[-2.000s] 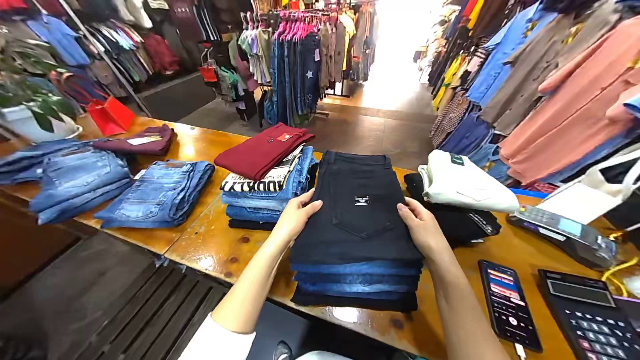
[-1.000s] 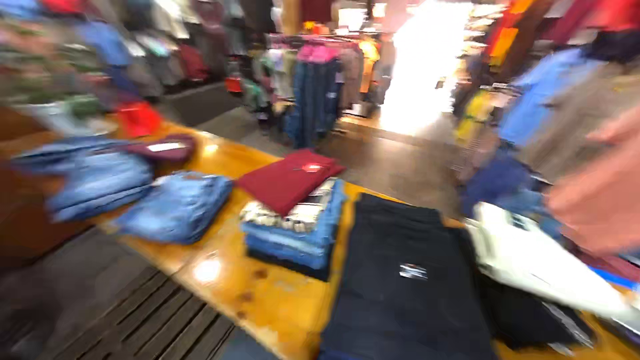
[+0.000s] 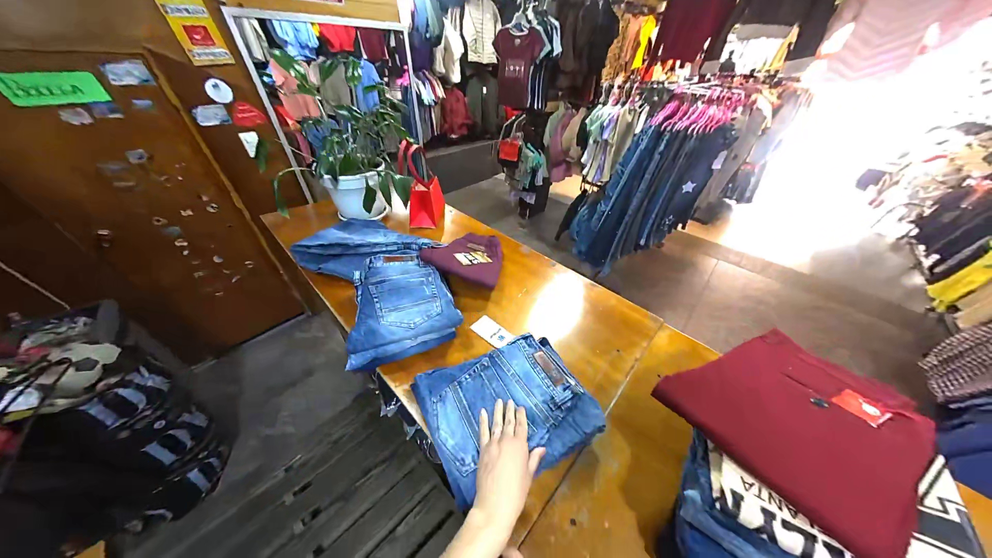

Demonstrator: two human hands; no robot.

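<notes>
My left hand (image 3: 504,457) lies palm down on a folded pair of blue jeans (image 3: 473,395), fingers stretched out, gripping nothing I can see. At the bottom edge beside my left wrist a sliver of skin shows, perhaps my right hand (image 3: 512,552); the rest of it is hidden. A white tag (image 3: 492,331) lies at the top edge of these jeans. Farther back are another folded stack of blue jeans (image 3: 407,302), more blue denim (image 3: 349,240) and a folded maroon garment (image 3: 469,260). At right, a dark red garment (image 3: 806,434) tops a pile of folded clothes.
The wooden counter (image 3: 573,341) bears a potted plant (image 3: 356,194) and a red gift bag (image 3: 426,203) at its far end. Beyond stands a rack of hanging jeans (image 3: 659,186). Dark slatted boards (image 3: 341,488) and striped bags (image 3: 147,426) are on the left.
The view has swung left. Two seconds ago both my hands were on a stack of black trousers; now my left hand is on the blue jeans, and the black trousers are out of view.
</notes>
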